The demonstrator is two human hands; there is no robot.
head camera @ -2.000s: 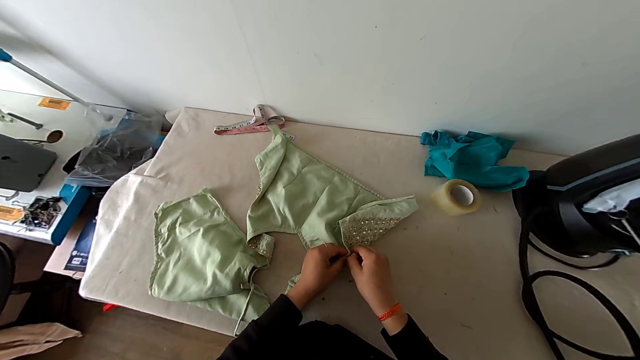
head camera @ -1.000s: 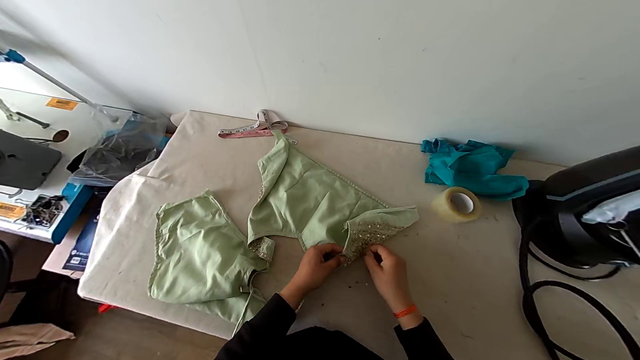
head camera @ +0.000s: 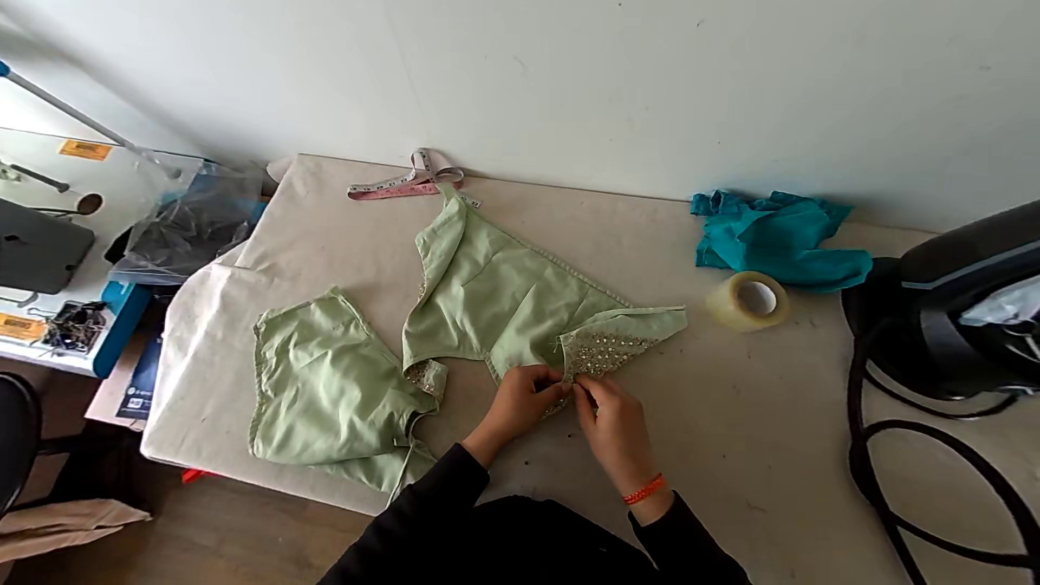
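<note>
A light green garment piece (head camera: 520, 292) lies spread on the cloth-covered table, its sequined part (head camera: 605, 351) folded into view at the right. My left hand (head camera: 524, 405) pinches the lower edge of that sequined part. Close beside it, my right hand (head camera: 613, 422), with an orange band at the wrist, has its thumb and finger on the same edge. What lies between the fingertips is too small to tell. A second light green garment piece (head camera: 333, 390), with a cord and a small sequined patch, rests to the left.
A measuring tape (head camera: 398, 185) lies at the back edge by the wall. Teal cloth (head camera: 772, 240) and a roll of clear tape (head camera: 747, 301) sit at the right, near a black appliance (head camera: 967, 301) with a looped black cable (head camera: 865, 463). A sewing machine (head camera: 41, 248) stands far left.
My right hand was slightly apart from the left one second ago; now its fingertips are back beside the left's at the sequined edge.
</note>
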